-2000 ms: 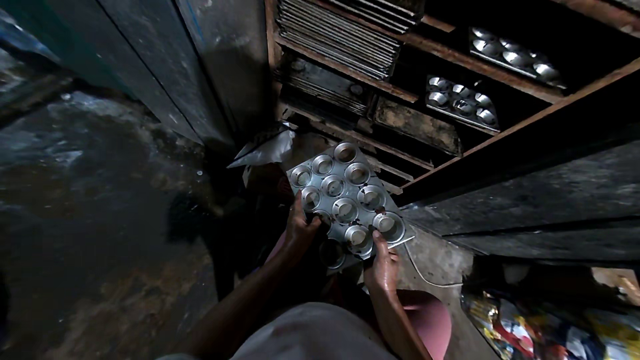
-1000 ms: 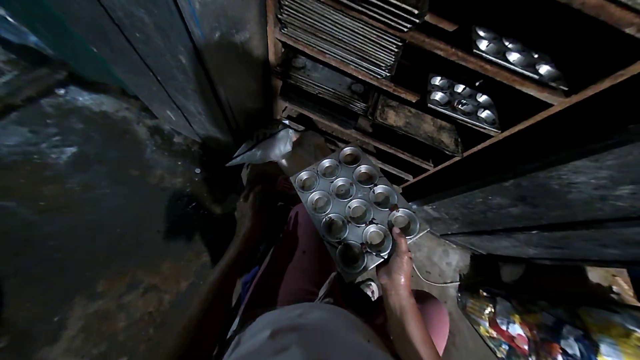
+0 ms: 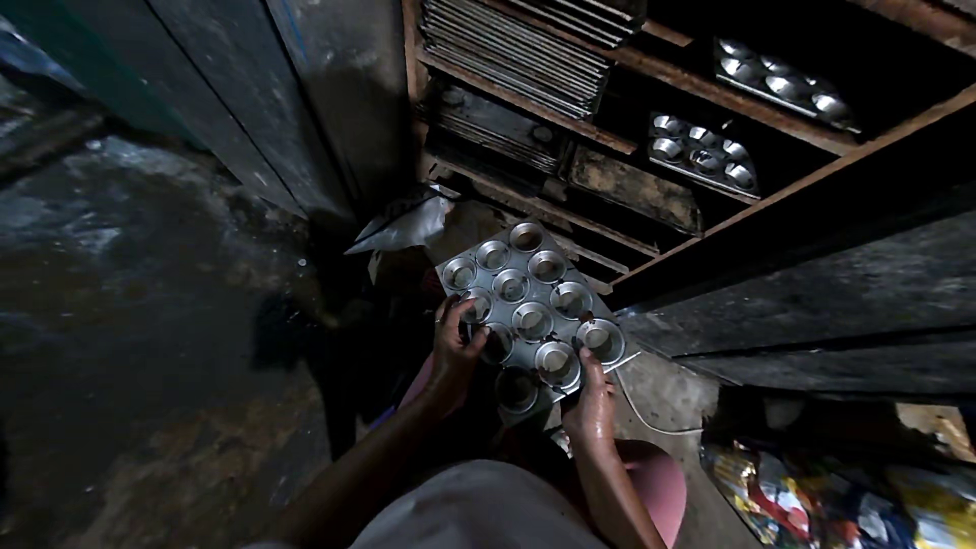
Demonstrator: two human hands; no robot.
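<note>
A metal muffin tin [image 3: 540, 311] with several round cups is held tilted above my lap; dark residue shows around some cups. My left hand [image 3: 455, 351] grips its left side, thumb and fingers at the cups there. At the near right corner, my right hand [image 3: 595, 396] holds the edge with the thumb on top, beside a cup. The fingers under the tin are hidden. A crumpled silvery sheet [image 3: 408, 225] lies just beyond the tin's far left side.
A wooden rack [image 3: 663, 72] ahead holds stacked flat trays [image 3: 511, 57], a worn rectangular pan [image 3: 634, 183] and more muffin tins [image 3: 703, 152]. Colourful packets [image 3: 839, 503] lie at the lower right. A pale cord [image 3: 656, 428] runs over the floor. Dark board walls [image 3: 823, 274] stand on both sides.
My left hand, off the tin and lower left one second ago, is back on the tin's left side. The tin has shifted slightly and my right hand still holds its corner.
</note>
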